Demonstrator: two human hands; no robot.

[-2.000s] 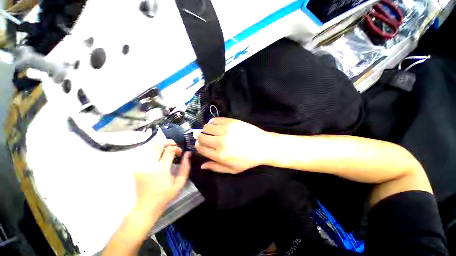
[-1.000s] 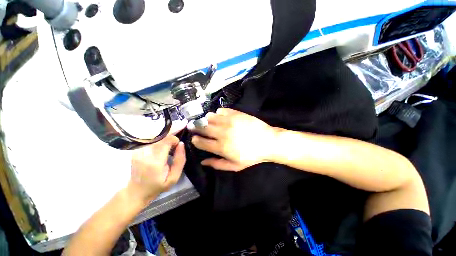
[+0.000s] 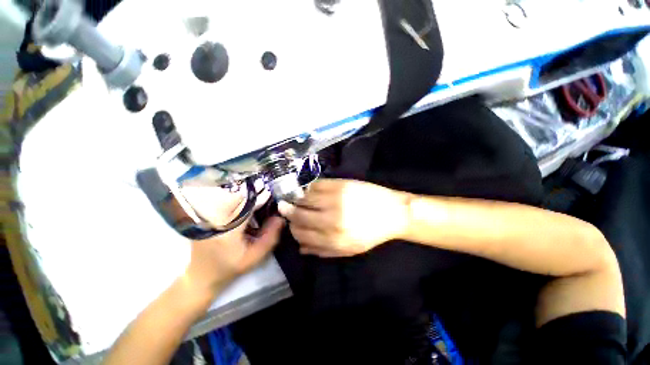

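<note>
The black fabric piece (image 3: 456, 153) lies beside and below the white sewing machine head (image 3: 306, 71) and hangs over the table edge. My right hand (image 3: 349, 217) grips its edge with bent fingers by the needle area (image 3: 285, 175). My left hand (image 3: 235, 253) is at the needle area from the left, its fingertips partly hidden behind the curved shiny guard (image 3: 192, 224); thumb and fingers are close together at the fabric edge. The presser foot and the seam are hidden by metal parts and fingers.
A wide black strap (image 3: 413, 57) drapes over the machine head. Red-handled scissors (image 3: 584, 96) lie with clear plastic film in a tray at the upper right. A grey post (image 3: 93, 43) stands at the upper left. Blue plastic lattice (image 3: 445, 342) shows below. More black cloth with a white cord lies at right.
The camera view has shifted, so the machine sits differently in the picture. Both hands stay by the needle; my left fingertips have moved further behind the curved guard.
</note>
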